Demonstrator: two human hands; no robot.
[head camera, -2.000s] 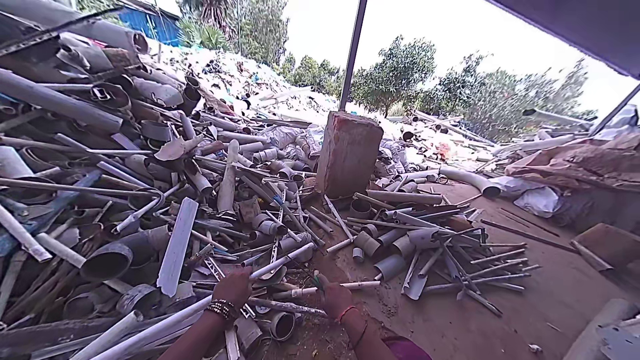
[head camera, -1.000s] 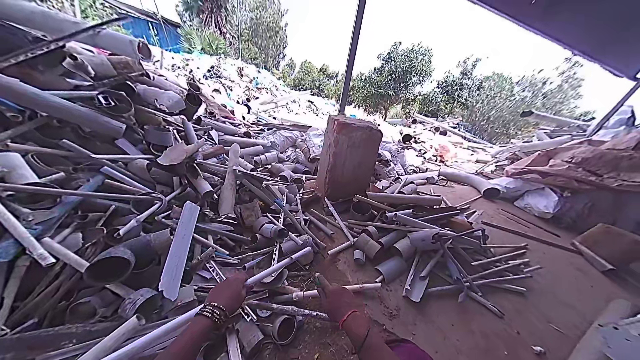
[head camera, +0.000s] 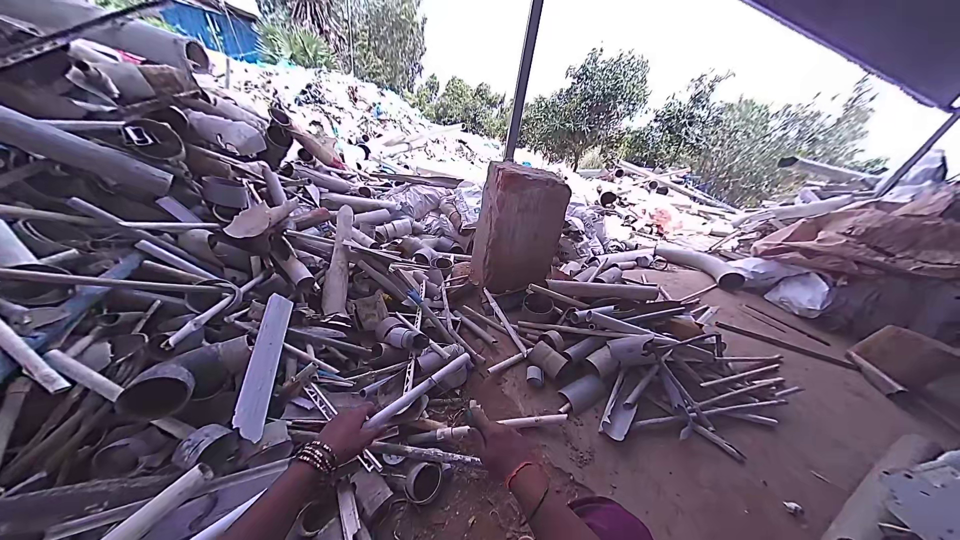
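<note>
My left hand (head camera: 348, 435), with bangles at its wrist, is closed around a long pale plastic pipe (head camera: 420, 391) that slants up to the right and runs back under my forearm. Lower right of the pipe's upper end is my right hand (head camera: 504, 450), a red band at its wrist. It is bent around something small with a greenish end; what that is cannot be made out. A thin white pipe (head camera: 532, 421) passes behind the right hand. Just below and between the hands lies a short, wide grey pipe piece (head camera: 424, 482).
A large heap of scrap pipes (head camera: 187, 375) fills the left side. Ahead, a block (head camera: 520, 225) stands at the base of a metal post (head camera: 523, 82). A smaller pile of pipe offcuts (head camera: 622, 397) lies on the dirt floor at the right, with brown sheeting (head camera: 862, 232) beyond.
The left hand and the slanted pipe have shifted slightly over the last two seconds. The right hand has stayed nearly in place, and the piles look the same.
</note>
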